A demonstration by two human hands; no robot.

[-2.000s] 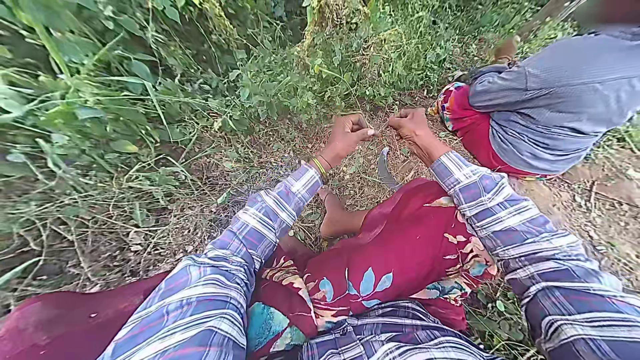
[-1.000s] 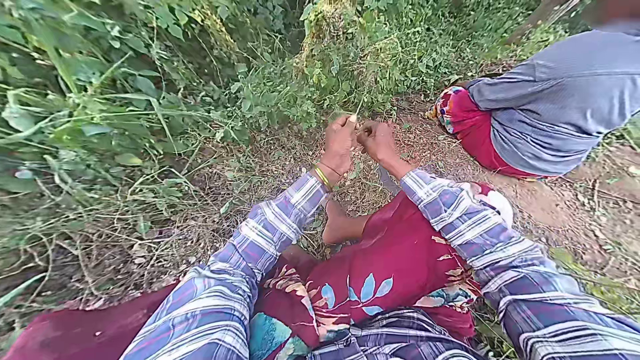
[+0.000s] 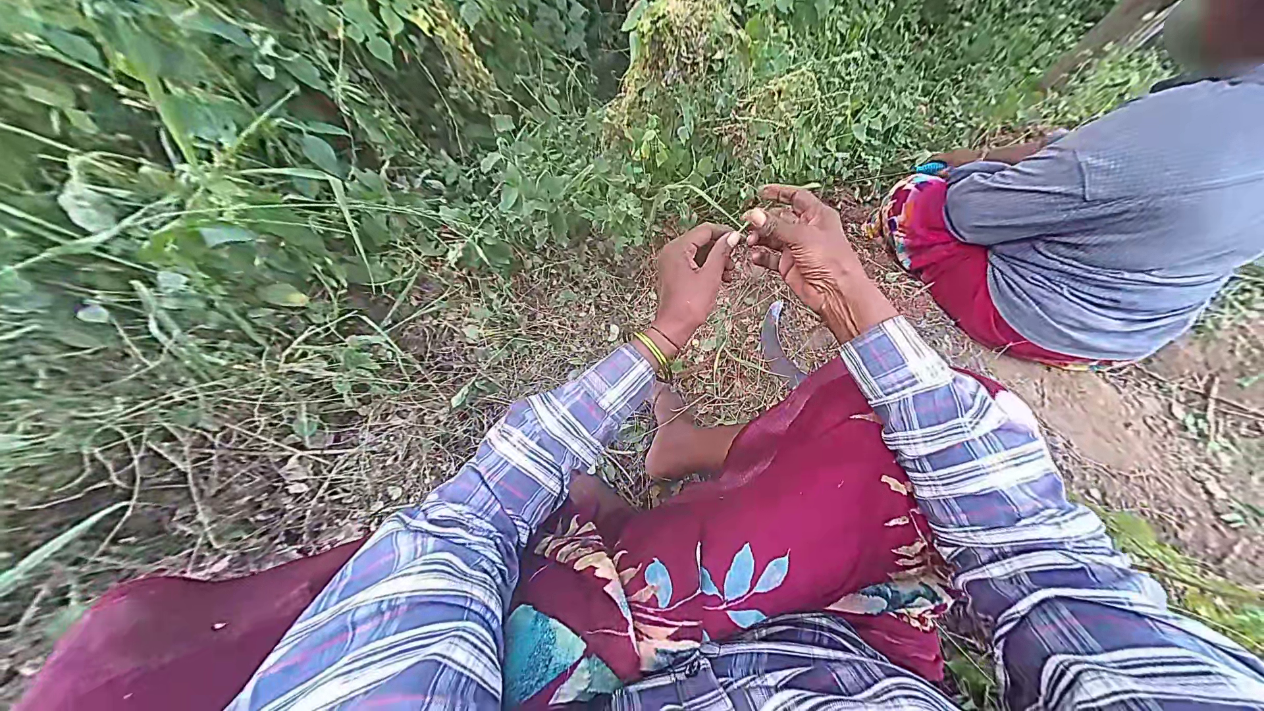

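Observation:
My left hand (image 3: 691, 279), with bangles at the wrist, pinches a thin green stem (image 3: 713, 205) between thumb and fingertips. Close against it, my right hand (image 3: 812, 255) has its thumb and fingers on the same stem. The two hands almost touch in front of me, above the ground litter. Below my right hand, a curved metal sickle blade (image 3: 776, 341) lies on the ground; its handle is hidden behind my raised knee under the maroon patterned cloth (image 3: 790, 494). My bare foot (image 3: 691, 446) rests beside the blade.
A person in a grey top (image 3: 1116, 217) sits low at the right. Dense green weeds (image 3: 326, 148) rise at the left and ahead. Dry stalks and litter (image 3: 395, 434) cover the ground nearby, with bare soil (image 3: 1116, 415) to the right.
One second ago my fingertips were bunched together; now my right hand's fingers are more spread, and a thin green stem shows between the hands. The person at the right has stayed put.

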